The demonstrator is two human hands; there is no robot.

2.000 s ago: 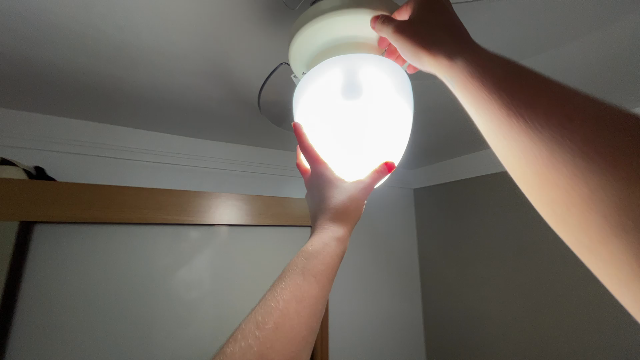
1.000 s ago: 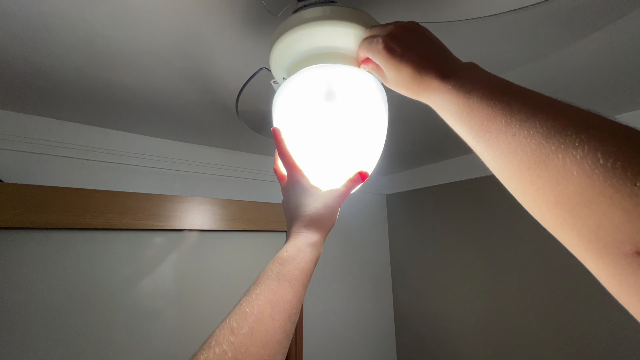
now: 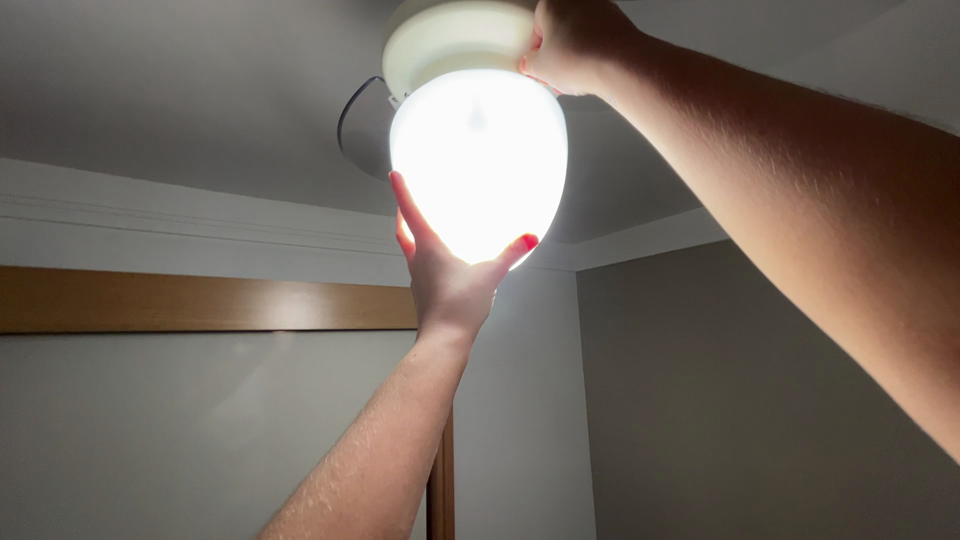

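A lit, glowing white glass lampshade [image 3: 480,157] hangs beneath the cream-coloured base of a ceiling light [image 3: 461,37], near the top middle of the view. My left hand [image 3: 454,277] cups the shade from below, its fingers spread along the left side and the thumb on the lower right. At the upper right of the shade, my right hand [image 3: 581,49] is at the rim of the base, with the fingertips bent in where base and shade meet. What those fingertips pinch is hidden. A thin dark looped wire [image 3: 343,120] shows left of the base.
A brown wooden beam [image 3: 187,300] tops a pale panel [image 3: 202,435] at the left, with a wooden upright [image 3: 442,480] at its right end. Behind are white moulding [image 3: 150,206], the grey ceiling [image 3: 187,90] and a darker grey wall [image 3: 750,390] at the right.
My right hand has turned and its fingers are more curled at the rim than two seconds ago. My left hand stays under the shade. The view has shifted somewhat.
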